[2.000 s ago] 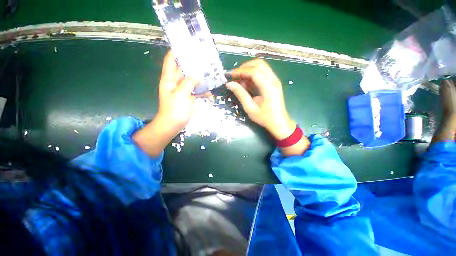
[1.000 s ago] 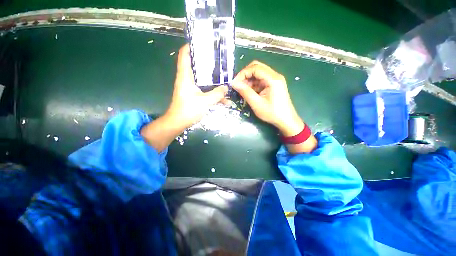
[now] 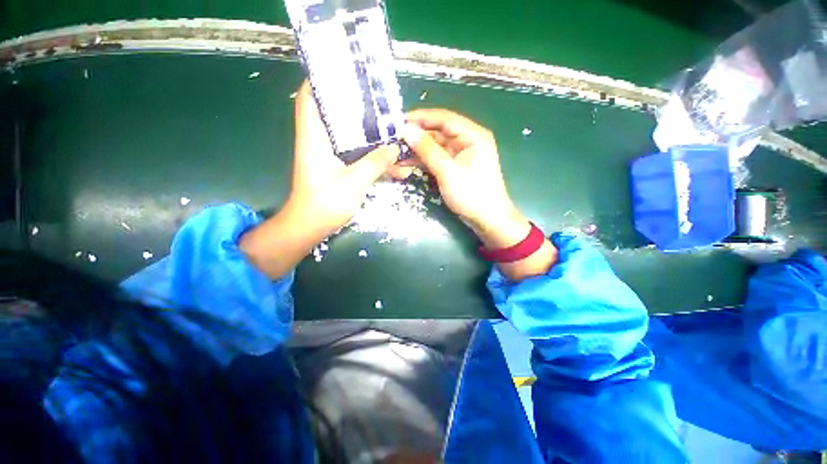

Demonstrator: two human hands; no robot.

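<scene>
A phone assembly (image 3: pixel 349 77), silvery-white with dark strips, is held up over the bench, tilted with its top to the left and cut off by the upper edge. My left hand (image 3: pixel 326 172) grips it along its left side and lower end. My right hand (image 3: pixel 462 163), with a red band at the wrist, has its thumb and fingertips pinched at the phone's lower right corner. Whether a small piece is between them cannot be told. Small white pieces (image 3: pixel 390 215) lie in a loose heap below the hands, with some scattered over the bench.
A pale worn strip (image 3: pixel 535 83) separates the dark green bench (image 3: pixel 136 154) from the green conveyor belt (image 3: pixel 517 32). A blue bin (image 3: pixel 648 195) stands at right, with a clear plastic bag (image 3: pixel 725 95) behind it and a silvery spool (image 3: pixel 753 216) beside it. Another person's blue sleeve (image 3: pixel 793 340) is at lower right.
The phone, upright one second ago, now tilts left again. My right hand has moved slightly left with its fingertips still at the phone's lower corner. The neighbour's hand seen at right two seconds ago is gone.
</scene>
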